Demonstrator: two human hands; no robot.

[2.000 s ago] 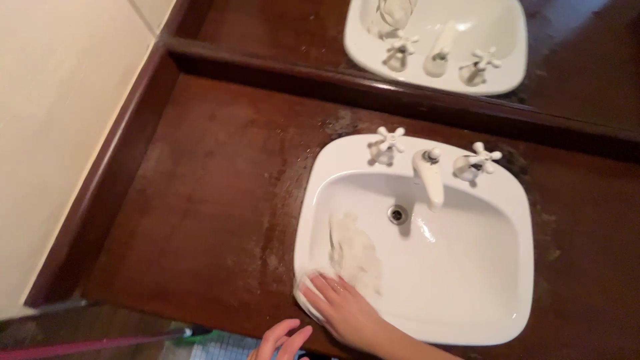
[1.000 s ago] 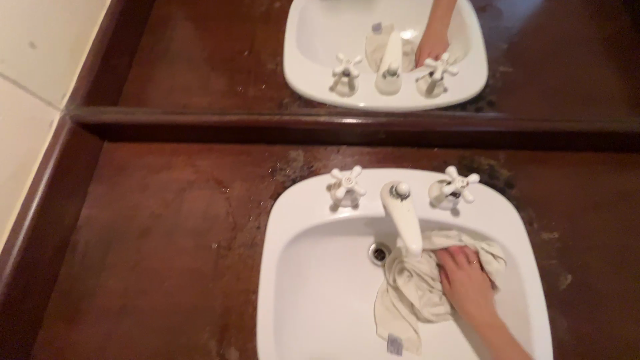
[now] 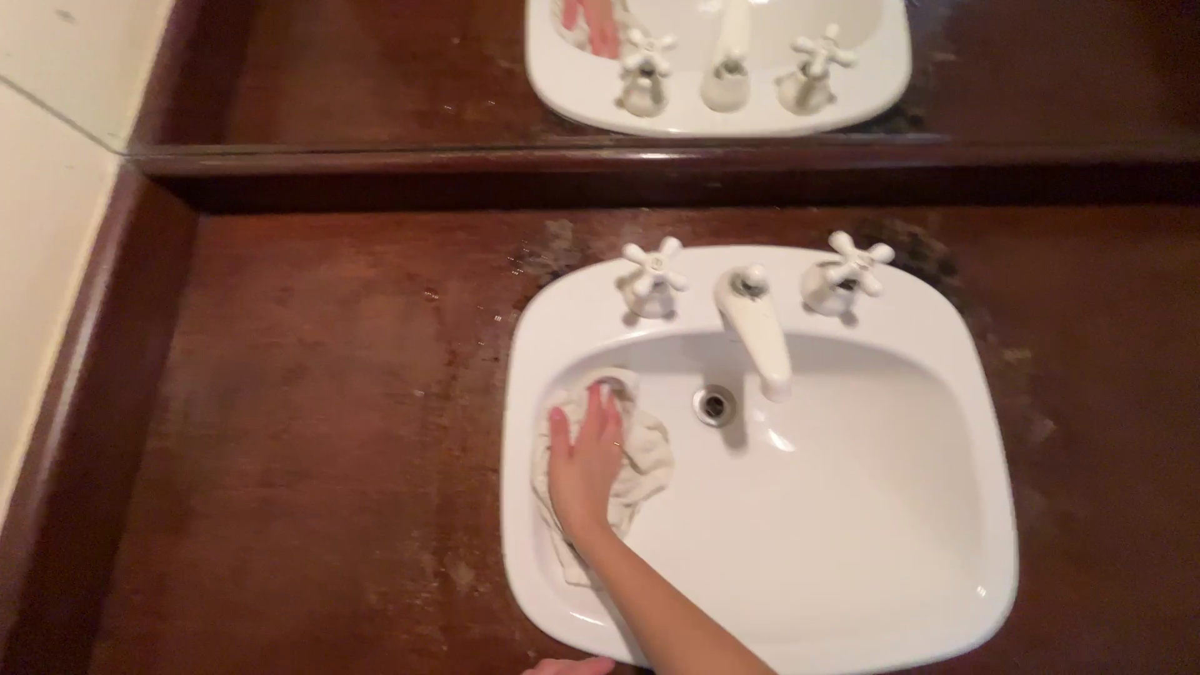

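My right hand (image 3: 586, 469) lies palm down on a crumpled off-white cloth (image 3: 645, 455), pressing it against the left inner wall of a white ceramic sink (image 3: 844, 525). Its fingers point toward the back of the bowl, and their tips partly sink into the cloth's folds. Only a small part of my left hand (image 3: 570, 667) shows at the bottom edge, near the sink's front rim; what its fingers do is hidden. To the right of the cloth is the metal drain (image 3: 714, 405), with the white faucet (image 3: 759, 333) reaching over the bowl beside it.
White cross-shaped tap handles stand on the left (image 3: 653, 272) and right (image 3: 848, 272) of the faucet. A dark reddish-brown counter (image 3: 328, 422) with worn spots surrounds the sink. Behind runs a raised wooden ledge (image 3: 422, 183) below a mirror (image 3: 375, 75); a pale wall (image 3: 47, 169) is at left.
My right hand and the cloth have moved from the right side of the bowl, beside the faucet, to its left side. Part of my left hand has come into view at the bottom.
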